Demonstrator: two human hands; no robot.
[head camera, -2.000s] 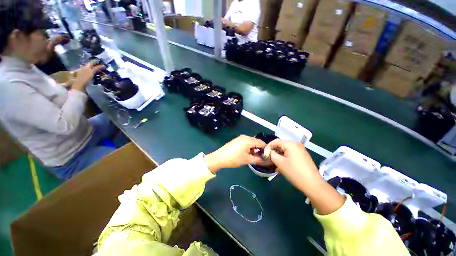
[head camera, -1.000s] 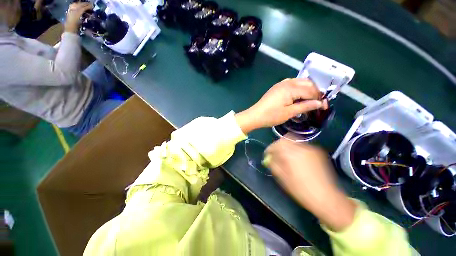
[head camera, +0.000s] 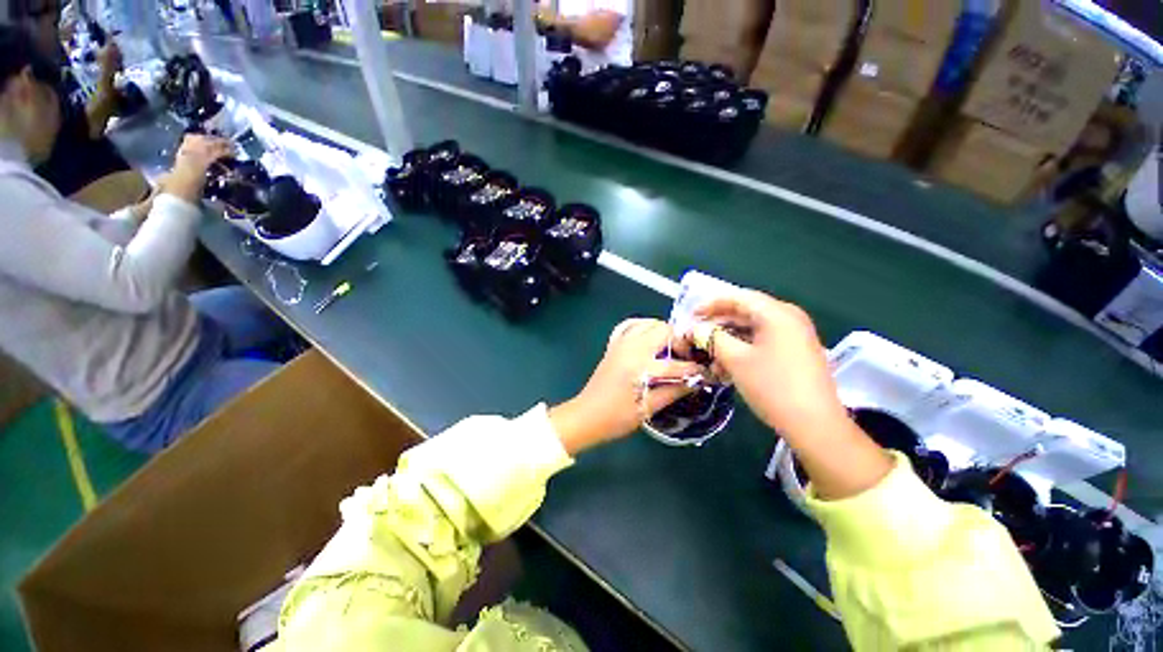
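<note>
A white camera housing (head camera: 690, 437) with a dark interior stands on the green bench in front of me, its white bracket (head camera: 695, 290) behind it. My left hand (head camera: 628, 382) is at the housing's left rim, its fingers on a thin whitish sealing ring (head camera: 645, 410). My right hand (head camera: 773, 357) is over the housing and bracket, fingertips pinched close to my left fingers. What the right fingertips hold is too small to tell.
Black front modules (head camera: 513, 251) are grouped ahead at left. More white housings with brackets (head camera: 889, 368) and coloured leads stand at right. A cardboard carton (head camera: 204, 490) is at lower left. A person (head camera: 89, 274) works at left. A screwdriver (head camera: 334, 296) lies near them.
The loose ring has left the bench and is now at my left fingers. My right hand has moved from the near side of the housing up over it. The view has tilted back up.
</note>
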